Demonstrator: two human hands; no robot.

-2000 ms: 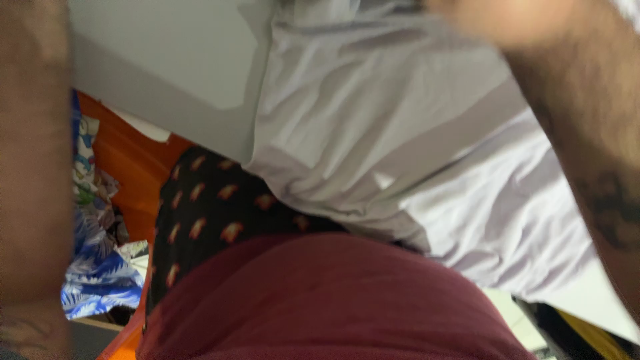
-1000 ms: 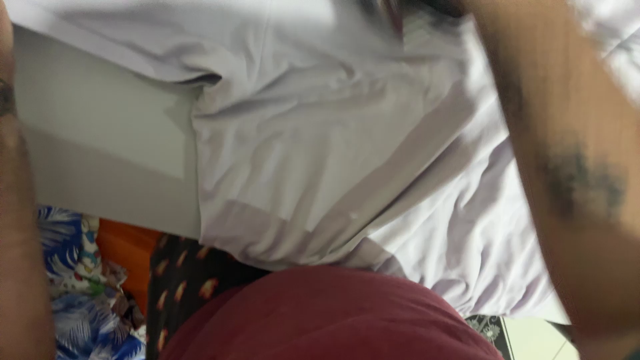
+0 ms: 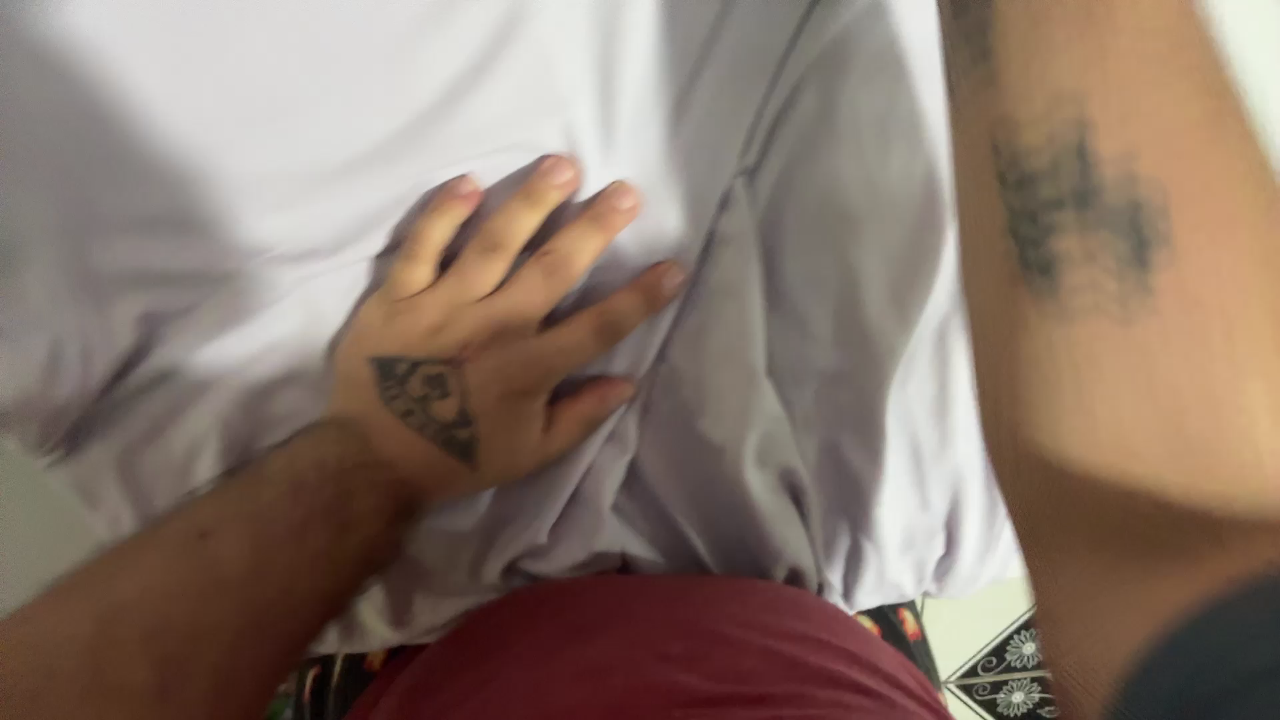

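Observation:
A pale lilac-white cloth [image 3: 840,300] with folds and a long seam lies spread in front of me and hangs down near my body. Flat on it, palm down and fingers spread, rests my left hand [image 3: 490,330], just left of the seam. It grips nothing that shows. My right forearm reaches up along the right side of the view, over the cloth's edge, and the right hand is beyond the top of the frame.
Below the cloth is my dark red shirt [image 3: 650,650]. A grey-white surface [image 3: 40,530] shows at the left edge. At the bottom right, patterned floor tiles [image 3: 1000,660] lie beside my dark patterned shorts [image 3: 905,625].
My left hand has come into view and lies on the cloth. The cloth now covers more of the grey-white surface on the left. My right hand has passed out of the top of the view.

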